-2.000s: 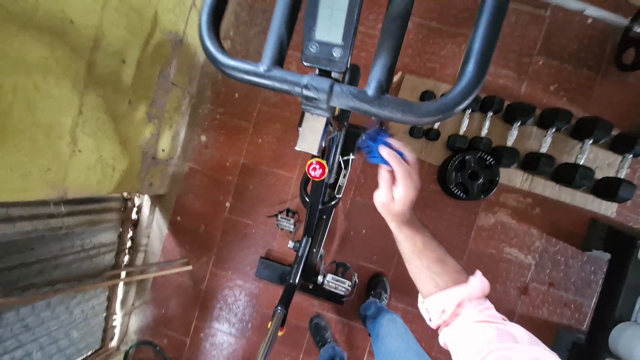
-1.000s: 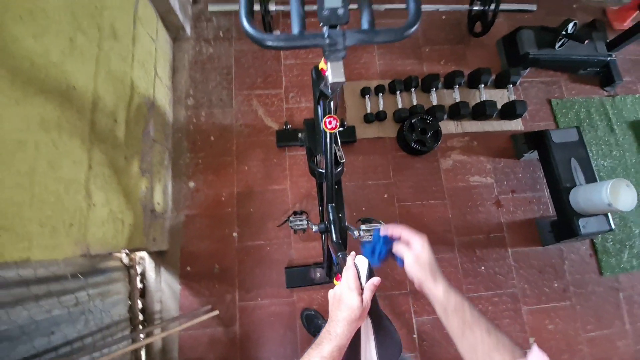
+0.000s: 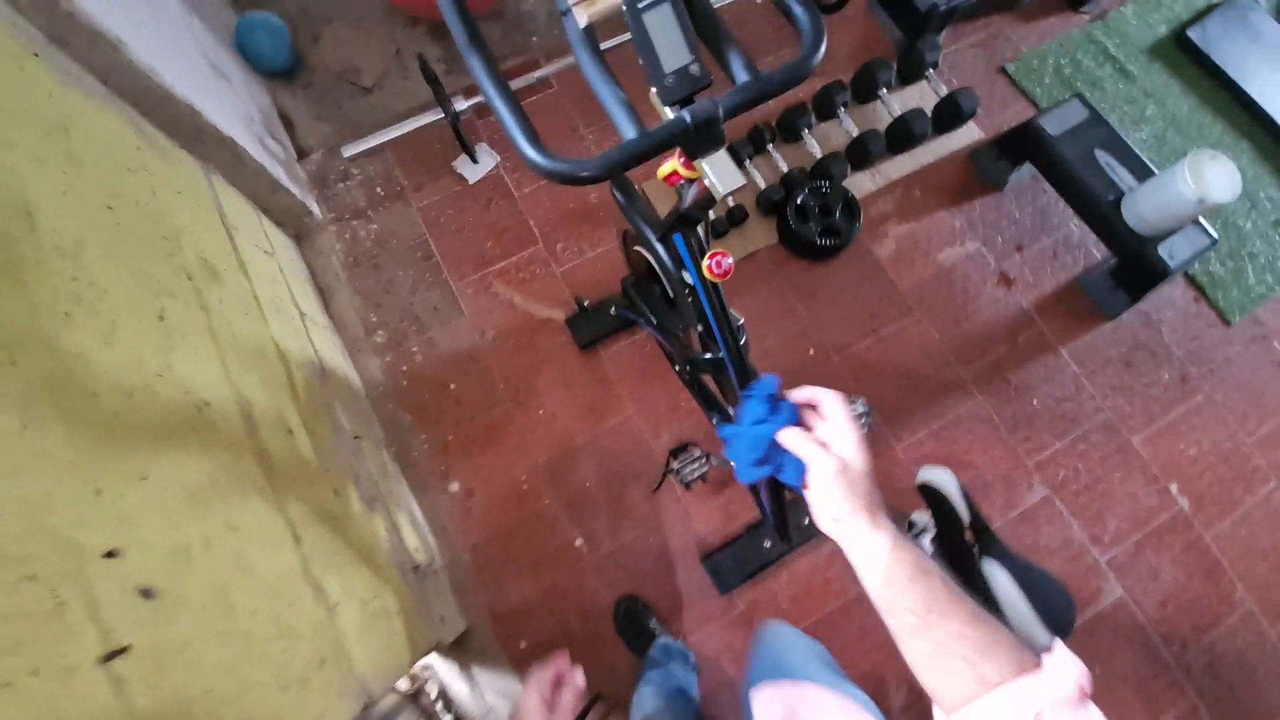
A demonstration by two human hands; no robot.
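My right hand (image 3: 835, 455) grips a crumpled blue cloth (image 3: 762, 432) over the rear part of the exercise bike's black frame (image 3: 715, 320). At the lower edge, my left hand (image 3: 553, 688) is partly cut off and blurred, away from the bike; whether it holds anything is unclear. The bike's handlebar (image 3: 640, 158) and grey display console (image 3: 663, 45) are at the top. A black and white bike saddle (image 3: 990, 560) lies right of the frame, near my right forearm. One pedal (image 3: 688, 465) shows left of the frame.
Several black dumbbells (image 3: 870, 148) lie on cardboard behind a weight plate (image 3: 820, 218). A black step platform (image 3: 1100, 190) bearing a white cylindrical container (image 3: 1182, 192) stands right, by a green mat (image 3: 1235, 275). A yellow wall (image 3: 190, 400) is at left; a blue ball (image 3: 266, 43) lies top left.
My left hand has moved off the rear of the bike to the lower edge. The blue cloth, in my right hand, is now over the frame. The view has turned.
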